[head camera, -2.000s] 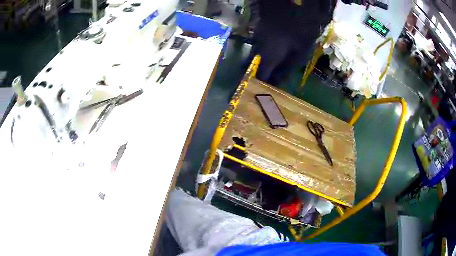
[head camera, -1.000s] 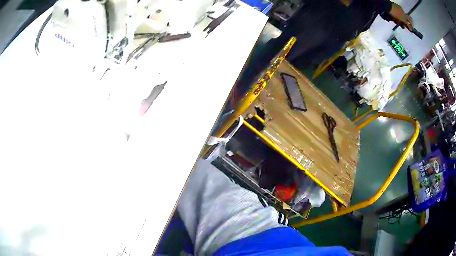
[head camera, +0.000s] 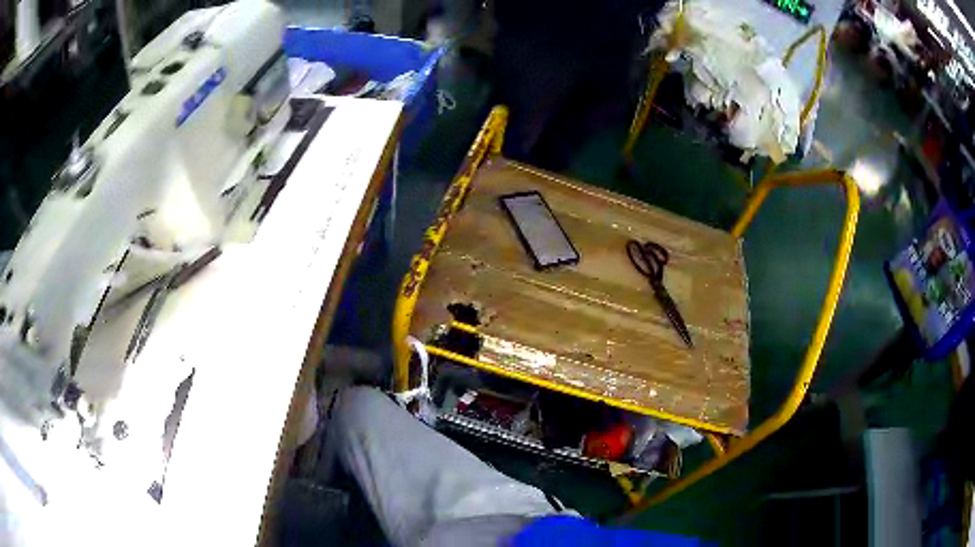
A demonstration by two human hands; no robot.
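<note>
No hand is in view; a grey clothed shape and blue cloth show at the bottom. Nearest in front, a smartphone point(head camera: 540, 230) with a pale screen and dark frame lies on the cardboard top point(head camera: 599, 310) of a yellow trolley. Black scissors point(head camera: 661, 291) lie to its right, ring handles away from me and blades pointing toward me. The cardboard has a torn hole near its left front corner.
A white sewing machine point(head camera: 160, 128) stands on the white sewing table point(head camera: 246, 353) at left. A blue bin point(head camera: 358, 56) is behind it. A person in dark clothing point(head camera: 567, 75) stands behind the trolley. White fabric point(head camera: 738, 86) lies on another cart. The trolley's lower shelf holds a red item point(head camera: 608, 440).
The view has swung, so the trolley sits further left and the machine and blue bin show more. The other person's raised hand is out of view. Phone and scissors lie unmoved on the cardboard.
</note>
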